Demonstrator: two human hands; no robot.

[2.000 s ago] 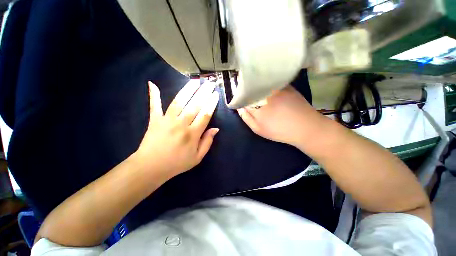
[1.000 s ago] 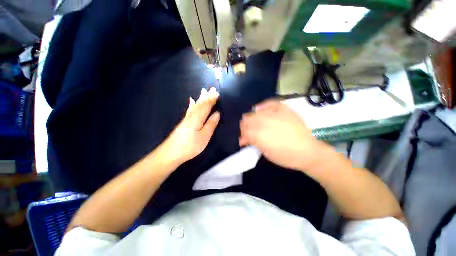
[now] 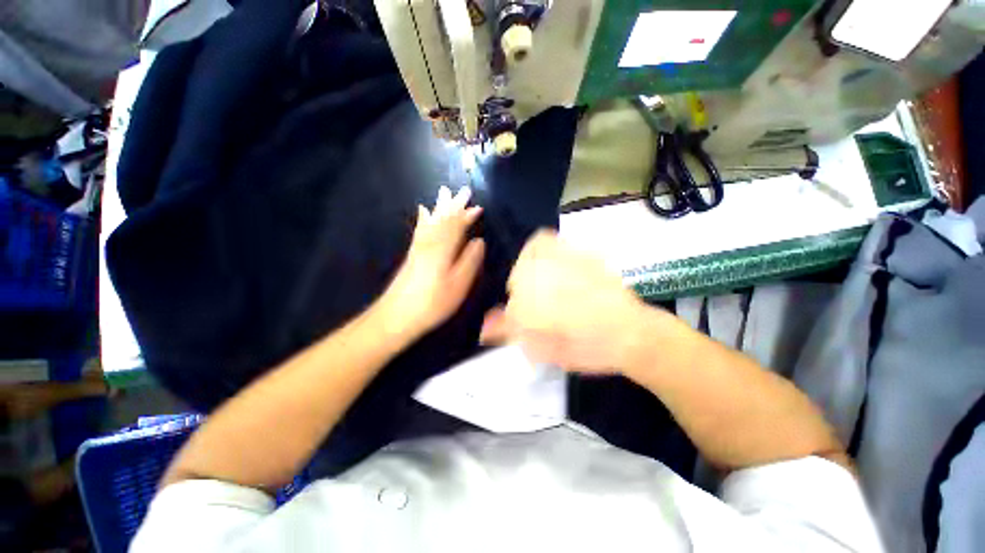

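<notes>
The navy garment [image 3: 281, 205] covers the machine bed and hangs over the table's front edge. My left hand [image 3: 435, 265] lies on it, fingers spread, just in front of the lit presser foot area [image 3: 468, 157] of the cream sewing machine [image 3: 421, 49]. My right hand [image 3: 567, 308] is bent and blurred at the garment's right part, pinching its edge. A pale light-grey panel [image 3: 502, 391] shows below my right hand, near my lap. The pinched fold itself is hidden by the fingers.
Black-handled shears [image 3: 683, 178] lie on the machine bed at right, a yellow-handled tool [image 3: 697, 111] beside them. Light-grey pieces with black stripes [image 3: 918, 324] hang at right. A blue basket [image 3: 135, 486] is at lower left. The table has a green front edge [image 3: 745, 259].
The view has shifted from the machine head. My right hand has moved back from the needle area toward me, and the pale panel now shows. My left hand has drawn slightly back from the needle.
</notes>
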